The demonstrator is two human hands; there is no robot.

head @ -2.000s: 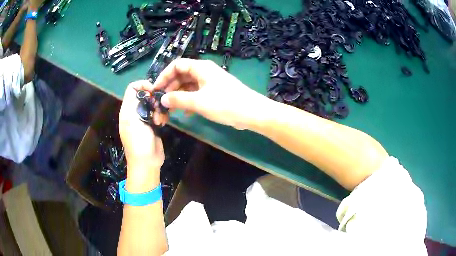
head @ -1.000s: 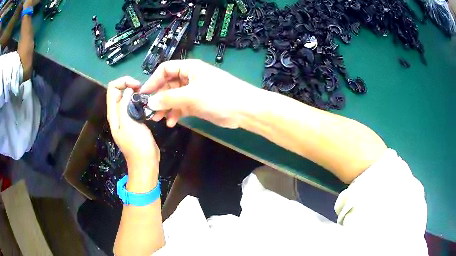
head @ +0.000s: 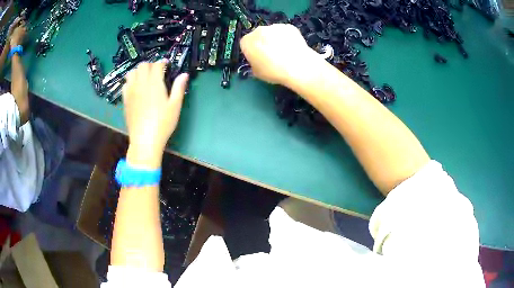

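Note:
Slim black housings [head: 201, 48], some with green circuit strips, lie piled left of centre on the green table. Small black curved parts [head: 352, 64] lie heaped right of centre. My left hand [head: 149, 104], with a blue wrist strap [head: 137, 173], is at the near left side of the housings, thumb spread; its fingertips overlap the pile and I cannot tell if they touch a housing. My right hand [head: 276, 53] is over the left edge of the curved-part heap, fingers curled; what is under or in its fingers is hidden.
An open cardboard carton [head: 93, 205] with dark shiny units stands below the table's pale front edge [head: 248, 185]. Another person's hand and arm [head: 18, 67] are at the far left by tangled boards [head: 53, 25]. A shiny transparent bag [head: 483, 7] lies at the far right.
My hands have parted and moved up from the table edge, the left to the housings, the right to the curved parts. The black piece they held together no longer shows.

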